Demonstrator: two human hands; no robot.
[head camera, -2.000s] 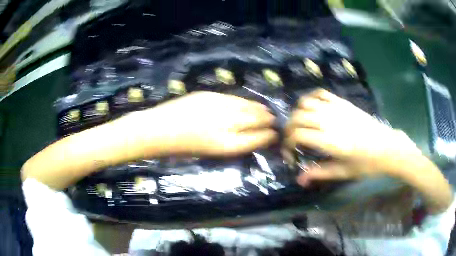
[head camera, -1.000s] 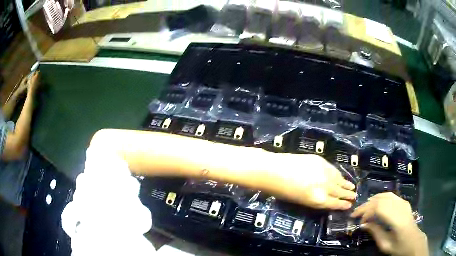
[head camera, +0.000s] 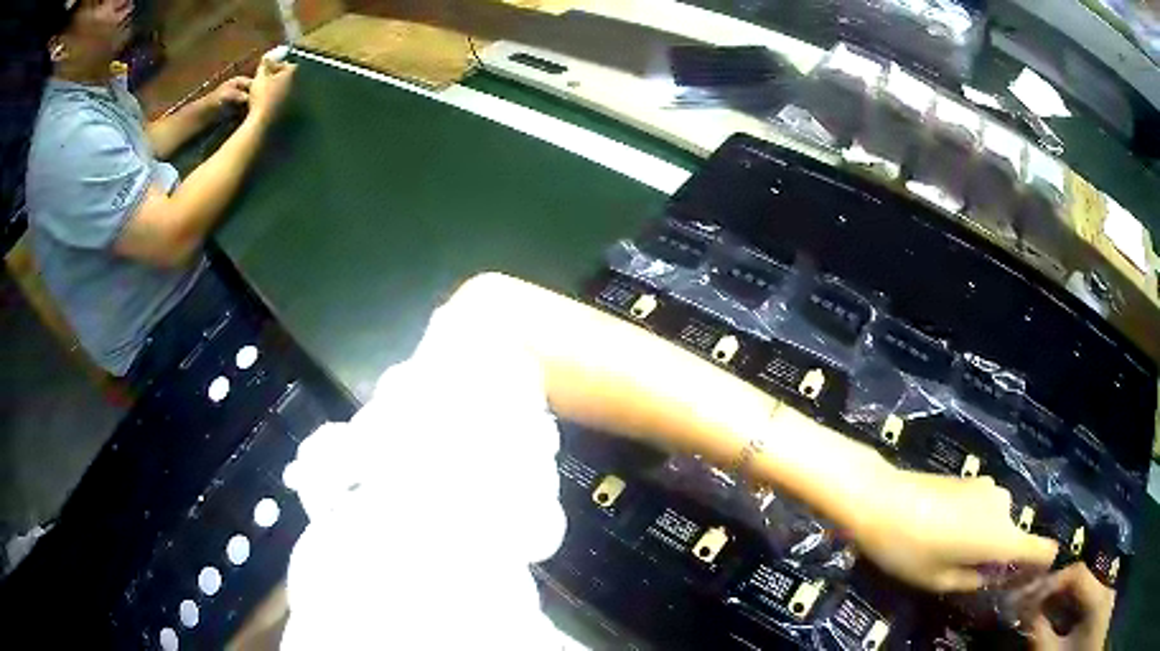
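A large black tray (head camera: 763, 172) holds rows of flat black units with white print and small gold pictures, such as one unit (head camera: 693, 534) near the front. Wrinkled clear film (head camera: 814, 299) lies over the units. My bare left hand (head camera: 954, 534) reaches across the tray, fingers close together over the units at the right; its fingertips are unclear. My bare right hand (head camera: 1075, 610) is at the lower right, partly cut off by the bottom edge. Its curled fingers pinch shiny clear film near my left fingertips. The units under both hands are hidden.
A person (head camera: 96, 216) in a grey-blue shirt stands at the far left of the green bench (head camera: 420, 191). Another black tray with white round spots (head camera: 210, 483) is at lower left. Beyond my tray are a pale rail (head camera: 573, 95), wrapped dark items and a brown board (head camera: 394, 48).
The view has turned left, so the tray shows further right and the person at the left is more in view. My hands remain close together over the tray's right part.
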